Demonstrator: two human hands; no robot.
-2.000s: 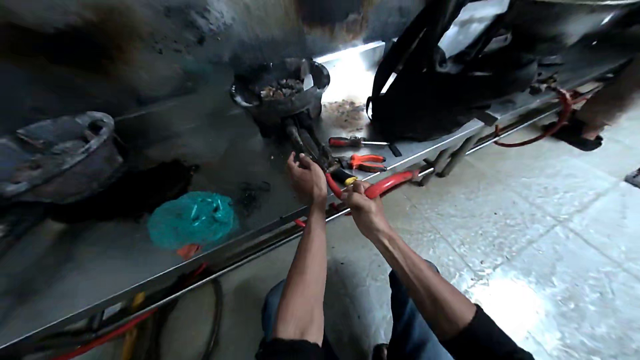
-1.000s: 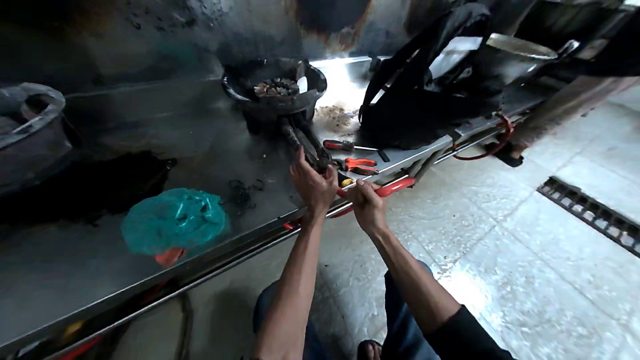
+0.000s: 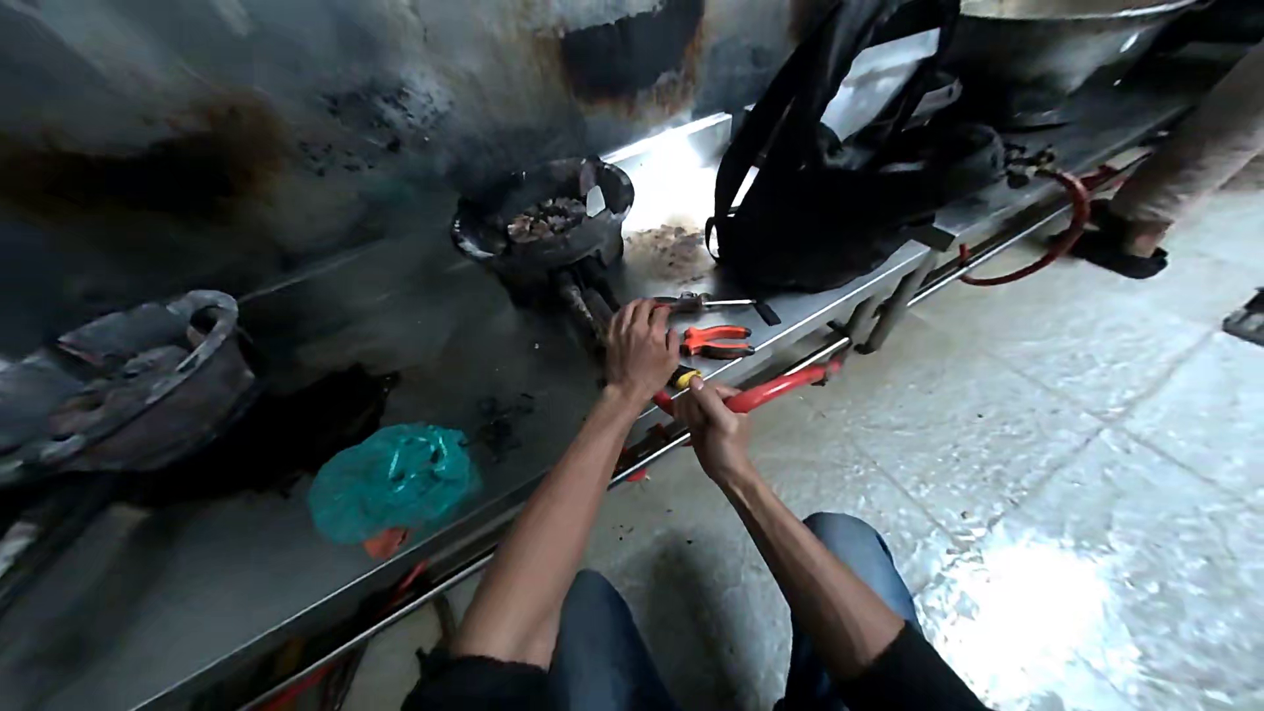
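Note:
My left hand [image 3: 641, 348] is closed around the end of the metal pipe [image 3: 581, 304] that runs out from a blackened gas burner [image 3: 553, 222]; its grip is partly hidden. A red hose [image 3: 780, 387] passes through my right hand [image 3: 716, 430], which grips it at the bench edge, just below and right of the left hand. A black and yellow handle [image 3: 687, 378] shows between the hands; what it belongs to is unclear. Orange-handled pliers [image 3: 718, 342] lie right of my left hand. Behind them is a screwdriver [image 3: 706, 302] with a dark handle.
On the metal bench [image 3: 395, 346] are a teal plastic bag [image 3: 395, 484], a second burner [image 3: 148, 385] at left, and a black backpack [image 3: 849, 197]. A large metal pot [image 3: 1057, 49] stands behind. Another hose [image 3: 1071, 237] loops over the edge near a person's leg [image 3: 1200, 148].
My left hand has shifted from beside the pipe up to its end, its back now facing the camera. My right hand stays on the red hose. The view has swung somewhat.

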